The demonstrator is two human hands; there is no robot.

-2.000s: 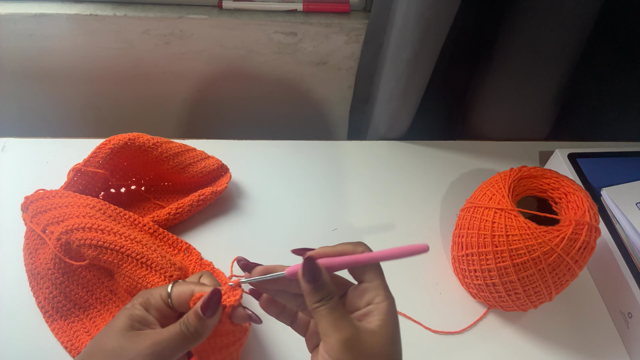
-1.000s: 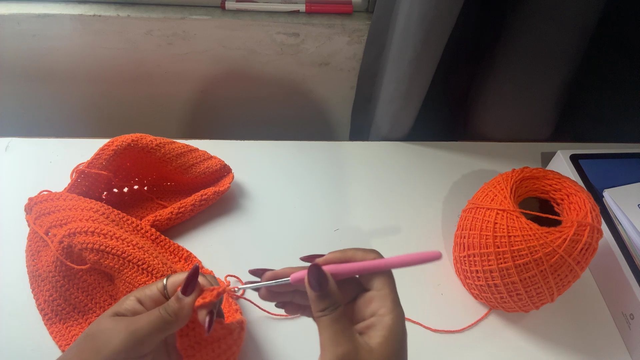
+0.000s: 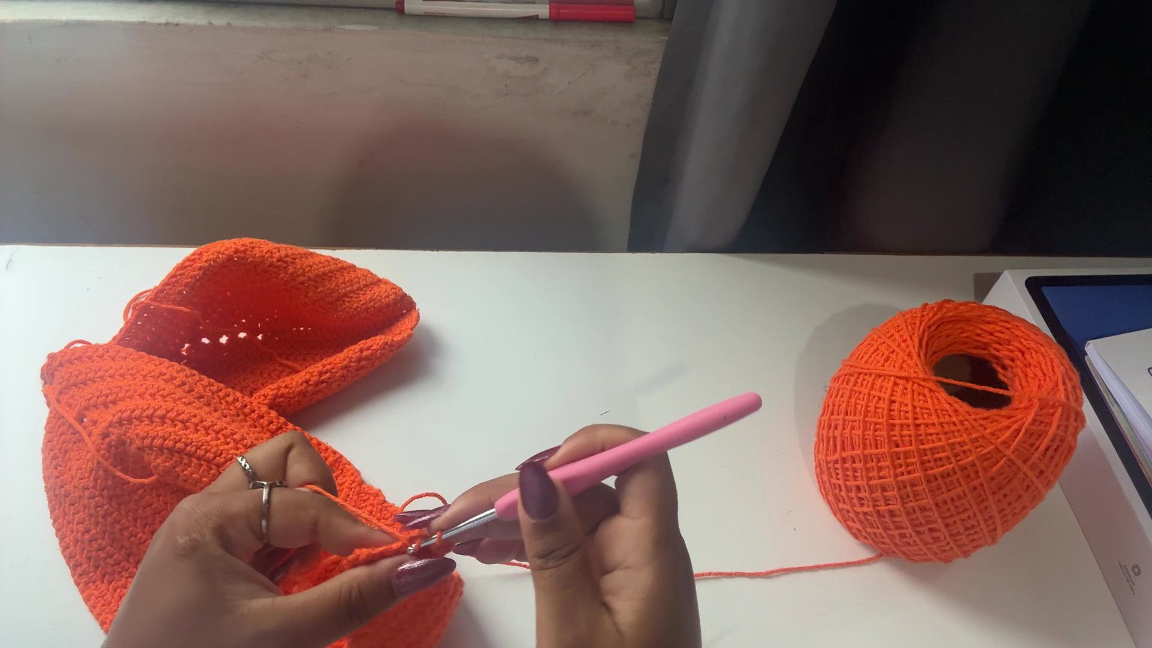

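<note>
My left hand (image 3: 261,549), with two rings, pinches the edge of an orange crocheted piece (image 3: 171,432) between thumb and fingers. In my right hand (image 3: 603,531) is a crochet hook (image 3: 630,454) with a pink handle and metal shaft; its tip sits in the stitches beside my left thumb. Orange yarn loops lie around the metal shaft. A strand of yarn (image 3: 792,571) runs from behind my right hand to a large ball of orange yarn (image 3: 945,468) at the right. Another cupped part of crocheted fabric (image 3: 279,315) lies at the back left.
A white table (image 3: 558,342) bears the work. At the right edge stands a white box (image 3: 1089,531) with papers (image 3: 1125,378) on top. Behind are a wall (image 3: 315,135), a grey curtain (image 3: 747,117) and a red-and-white marker (image 3: 531,10) on a ledge.
The hook's pink handle end has tilted upward. My left fingers have shifted their hold on the crocheted edge, and a yarn strand now runs up to them. The yarn ball stays in place.
</note>
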